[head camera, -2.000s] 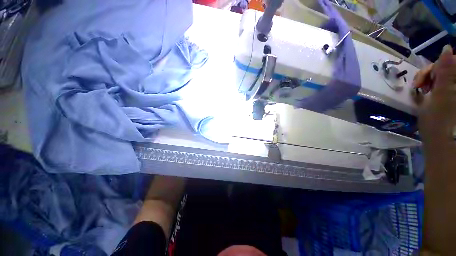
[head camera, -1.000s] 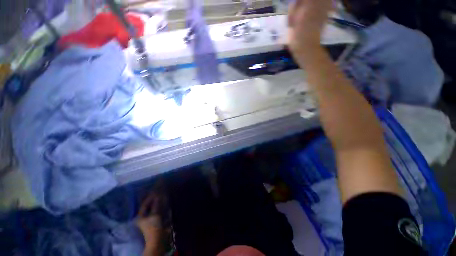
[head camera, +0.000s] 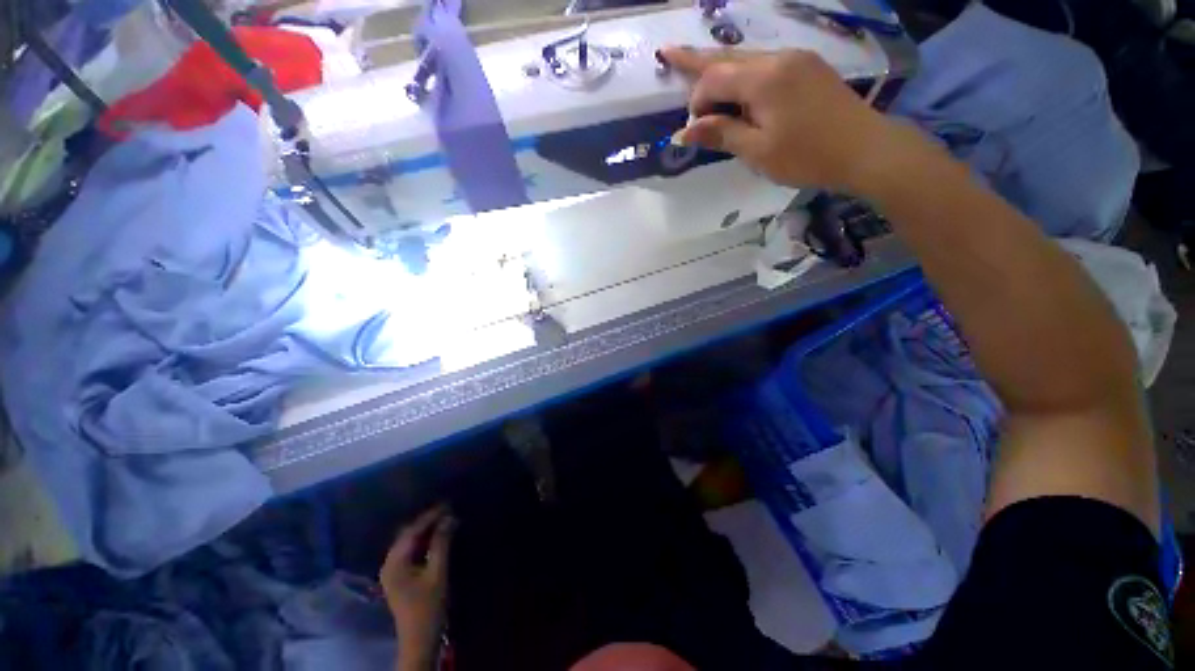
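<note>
The white sewing machine head lies across the table, with a dark lit control panel. My right hand is over it, index fingertip at a small dark part on top, thumb near the panel, nothing seen in its grip. My left hand is low, below the table edge, fingertips close together; whether they hold something small cannot be told. A light blue garment is heaped left of the needle area, which is lost in white glare. A purple cloth strip hangs over the head.
The table's ruler-marked front edge runs across my lap. A blue crate with light blue pieces stands at lower right. A light blue pile lies low left. Red cloth is at back left; more light blue cloth is at right.
The view has swung right, so the machine shows further left. My right hand has moved from the head's right end to its top. My left hand now shows, low by the lap.
</note>
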